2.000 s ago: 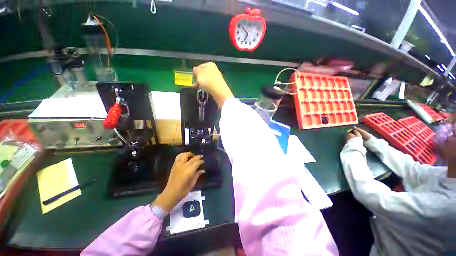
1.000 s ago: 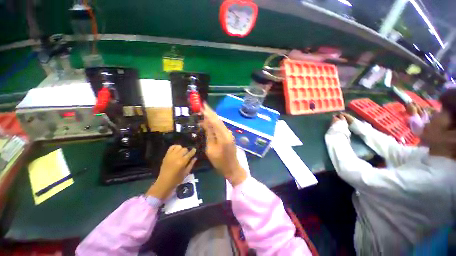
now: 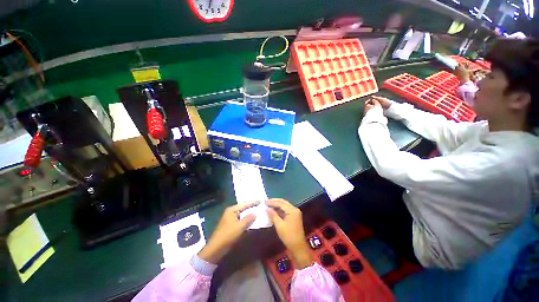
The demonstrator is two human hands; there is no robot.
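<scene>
My left hand (image 3: 231, 227) and my right hand (image 3: 286, 223) are close together over a white paper strip (image 3: 249, 184) at the bench's front edge. Their fingertips are pinched near each other; whether a small part is between them cannot be made out. A black squarish workpiece (image 3: 188, 236) lies on the taped white sheet (image 3: 171, 250) to the left. Two black presses stand behind it, the right press (image 3: 187, 183) and the left press (image 3: 97, 203), each with a red lever handle (image 3: 155, 122) hanging down.
A red tray (image 3: 366, 277) with black pieces is below the bench edge at right. A blue control box (image 3: 236, 133) bears a clear jar (image 3: 256, 103). A red tray (image 3: 337, 74) is propped behind. Another person (image 3: 461, 171) sits at right. A yellow note pad (image 3: 28, 245) lies left.
Both hands have left the right press and come together at the bench edge. The view has turned right, bringing in more of the lower red tray. The right press's lever was released.
</scene>
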